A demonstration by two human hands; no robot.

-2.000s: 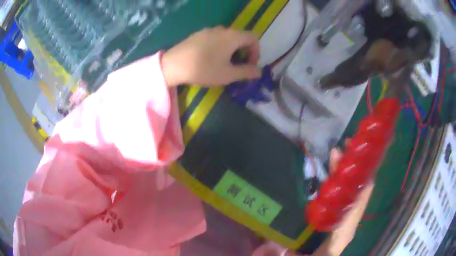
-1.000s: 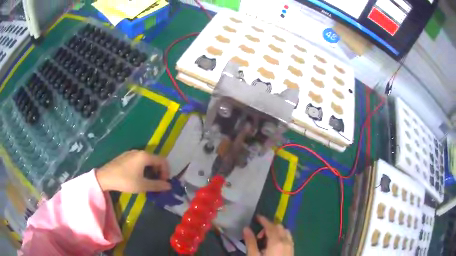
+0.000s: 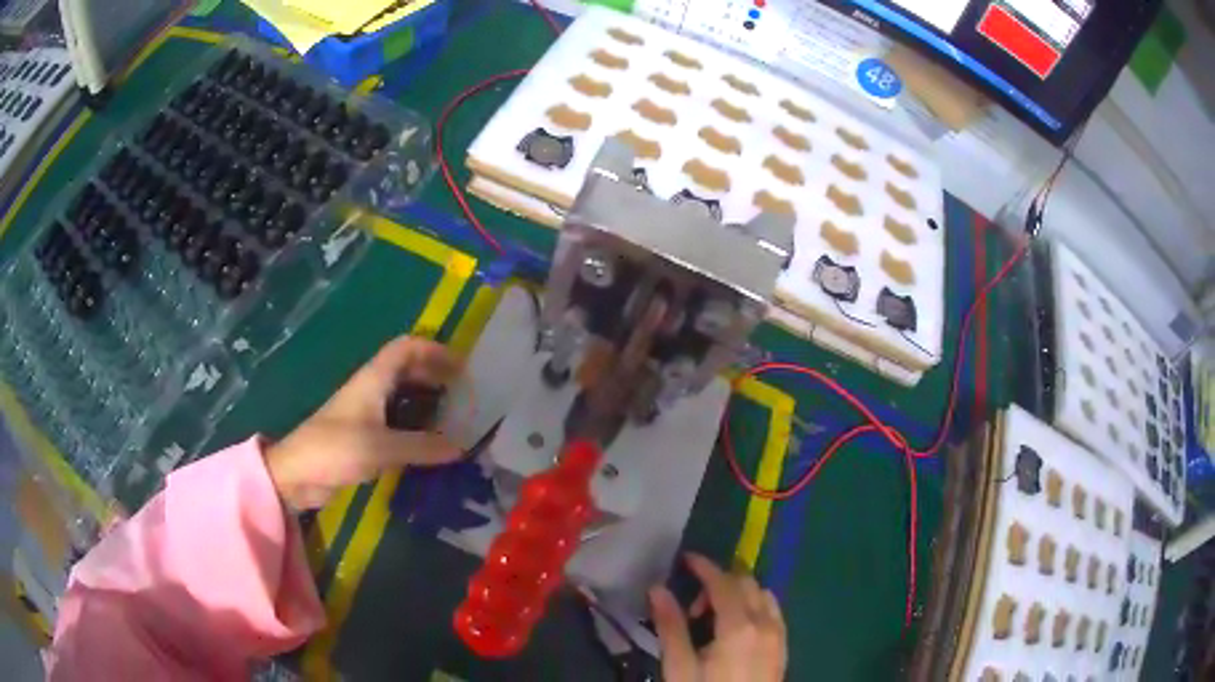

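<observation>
My left hand (image 3: pixel 363 429) is at the left edge of the fixture's metal base plate (image 3: pixel 649 533), with a small dark glossy part (image 3: pixel 414 406) between thumb and fingers. My right hand (image 3: pixel 726 629) is at the lower right of the plate, fingers curled near a dark object; whether it grips it is unclear. The red ribbed clamp handle (image 3: pixel 529 560) points down toward me, untouched. The grey clamp block (image 3: pixel 666 253) stands above the plate and hides the seat. A blue jagged piece (image 3: pixel 446 496) lies below my left hand.
A clear tray (image 3: pixel 167 349) with rows of black parts is at left. A white foam board (image 3: pixel 746 127) with tan cutouts and a few units is behind, more foam boards (image 3: pixel 1053 496) at right. A red wire (image 3: pixel 911 533) loops over the mat. A monitor (image 3: pixel 1053 100) shows a red block.
The view swung from close over the fixture to the wider bench, then held nearly still. Over the last second my left hand rose slightly beside the plate, and its dark part shows more clearly.
</observation>
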